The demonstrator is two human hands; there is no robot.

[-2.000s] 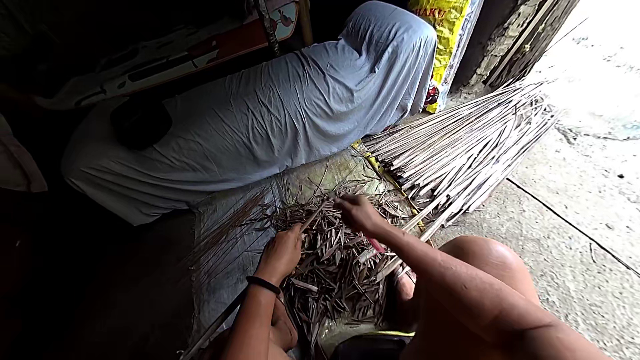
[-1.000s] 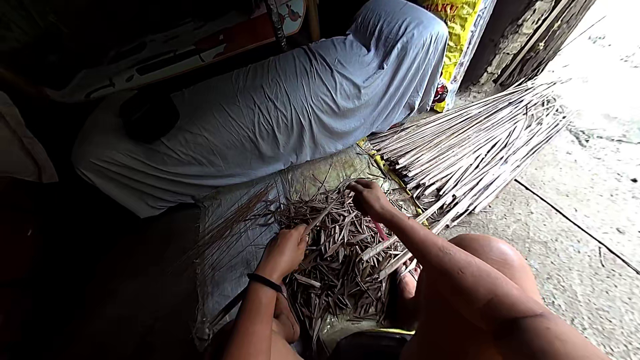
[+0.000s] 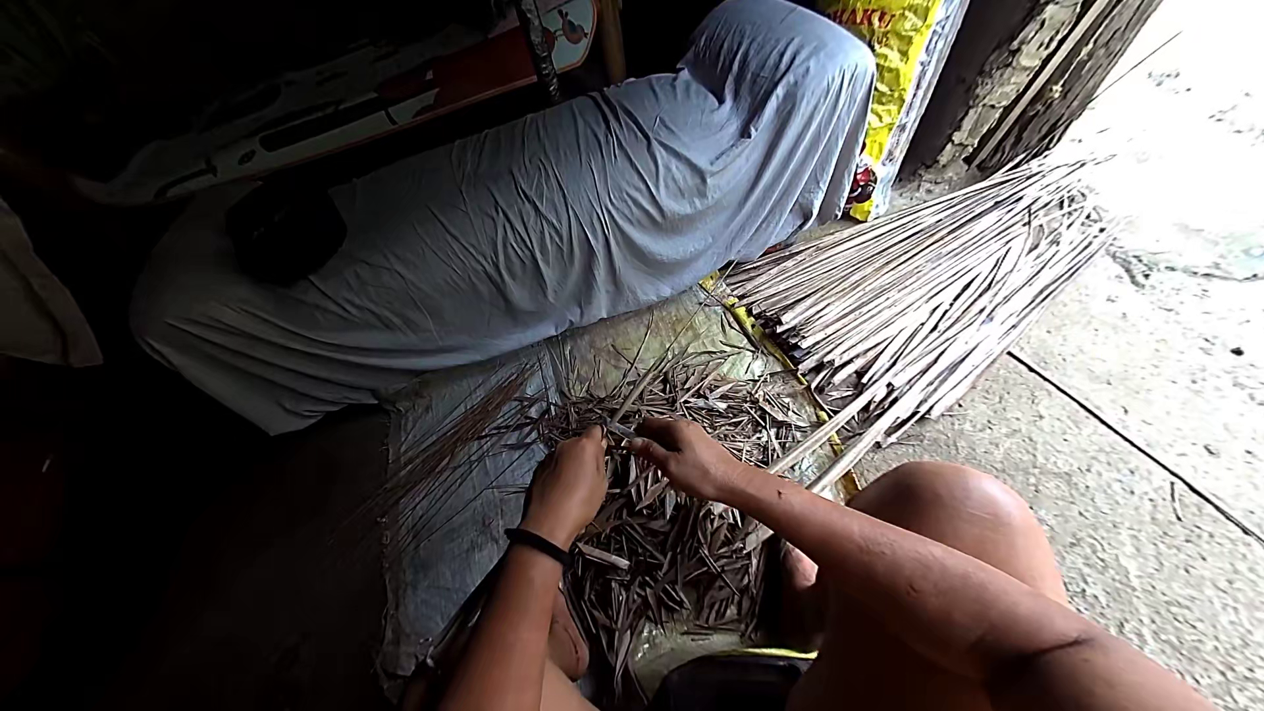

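Both hands are close together over a heap of dry leaf scraps (image 3: 681,553). My left hand (image 3: 571,484), with a black band at the wrist, is closed on a thin dry leaf strip (image 3: 642,383) that points up and away. My right hand (image 3: 686,456) grips a small tool, seemingly a knife (image 3: 620,430), whose grey blade meets the strip by the left fingers. Left of the heap, thin brown ribs (image 3: 459,434) lie on a woven plastic sack (image 3: 444,553). A large bundle of long dry leaf strips (image 3: 938,286) lies at the right.
A long form under a grey cloth (image 3: 513,217) runs behind the sack. A yellow printed bag (image 3: 899,89) stands at the back. My bent knee (image 3: 948,523) and the concrete floor (image 3: 1165,415) are on the right. A black object (image 3: 731,681) is at the bottom edge.
My right hand was farther from the left hand, up and to the right; it is now beside the left fingers.
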